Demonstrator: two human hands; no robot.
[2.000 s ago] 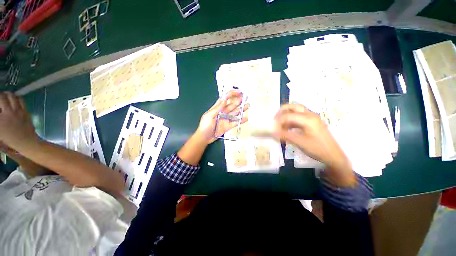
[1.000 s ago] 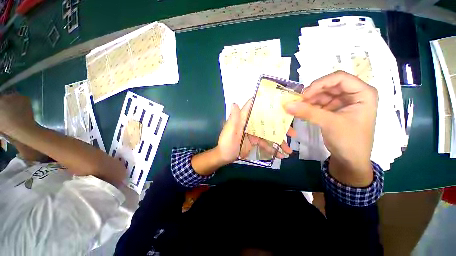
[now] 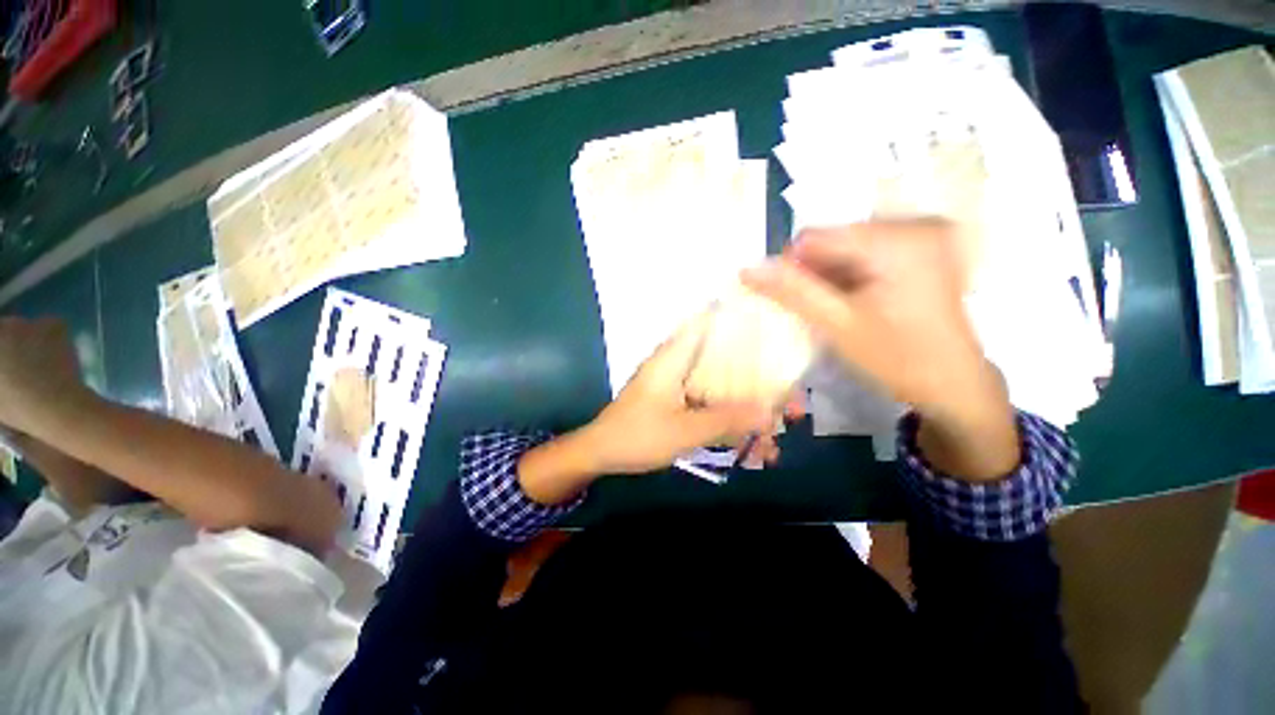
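Observation:
My left hand [image 3: 671, 405] holds a thin phone frame [image 3: 710, 467], mostly hidden by the hand; its lower end shows below the fingers. A pale tan adhesive piece [image 3: 755, 349], blurred, lies over the frame between my hands. My right hand [image 3: 895, 286] is blurred, its fingertips close together at the top of the piece. I cannot tell whether they pinch it. The adhesive sheets [image 3: 650, 210] lie flat on the green bench behind my hands.
A large untidy white stack [image 3: 909, 126] is on the right, with a black slab [image 3: 1077, 105] beside it. Tan sheets [image 3: 336, 196] and a slotted white sheet [image 3: 406, 370] lie left. A coworker's arm [image 3: 168, 454] reaches in. Frames [image 3: 336, 21] lie on the belt.
The adhesive piece went from my right hand onto the frame in my left hand. My left fingers now close over it. My right hand has moved slightly left. The view has shifted.

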